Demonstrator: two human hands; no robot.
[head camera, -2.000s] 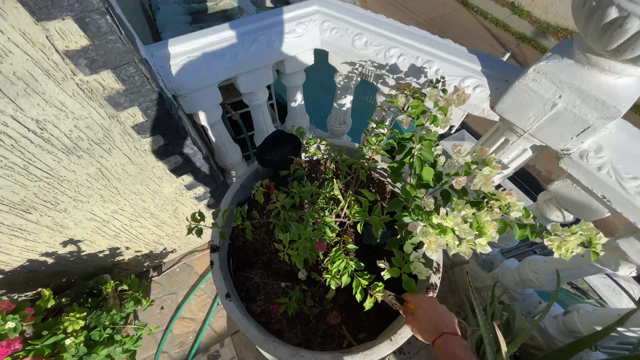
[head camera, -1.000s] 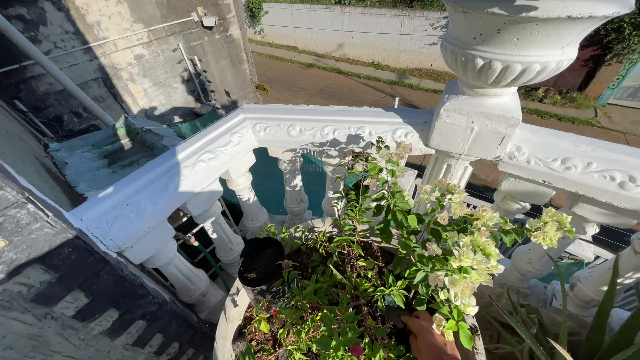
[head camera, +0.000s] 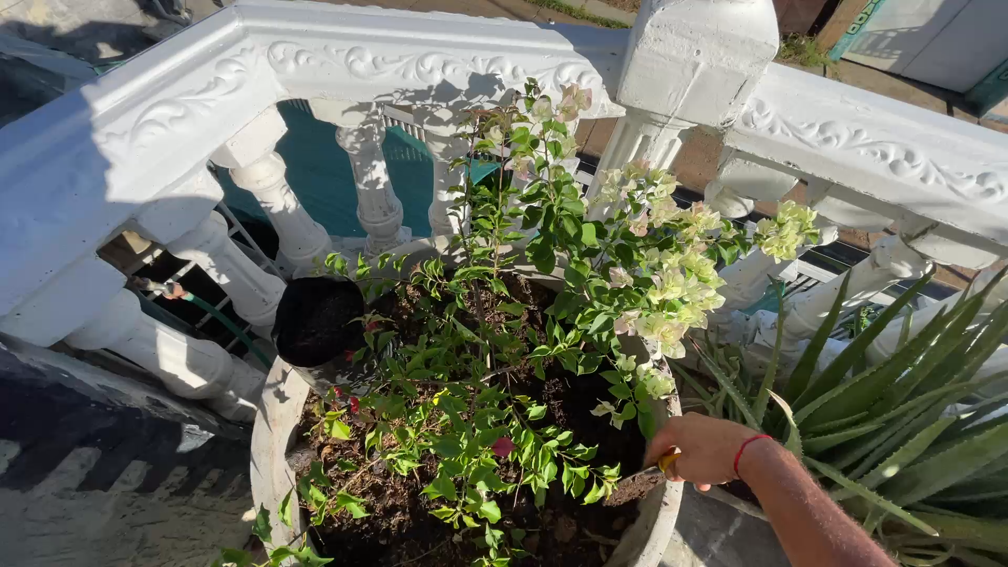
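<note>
My right hand (head camera: 701, 449), with a red string round the wrist, grips a small hand tool by its yellowish handle at the right rim of a large round planter (head camera: 272, 449). The tool's blade (head camera: 634, 487) points left, over the dark soil (head camera: 583, 520), and seems to bear soil; its exact kind is unclear. A bougainvillea (head camera: 472, 378) with green leaves and pale yellow-white bracts (head camera: 669, 291) grows in the planter, its flowering branches leaning right. A black pot (head camera: 319, 321) stands at the planter's back left edge. My left hand is out of view.
A white balustrade (head camera: 441, 59) with turned balusters runs behind the planter and meets a thick post (head camera: 693, 63). Spiky aloe (head camera: 882, 425) crowds the right side, close to my forearm. A tap with a green hose (head camera: 177, 291) shows between the balusters at left.
The view has tilted up and then back down. My right hand, earlier partly among the leaves, is now at the planter's right rim, with the tool in plain sight.
</note>
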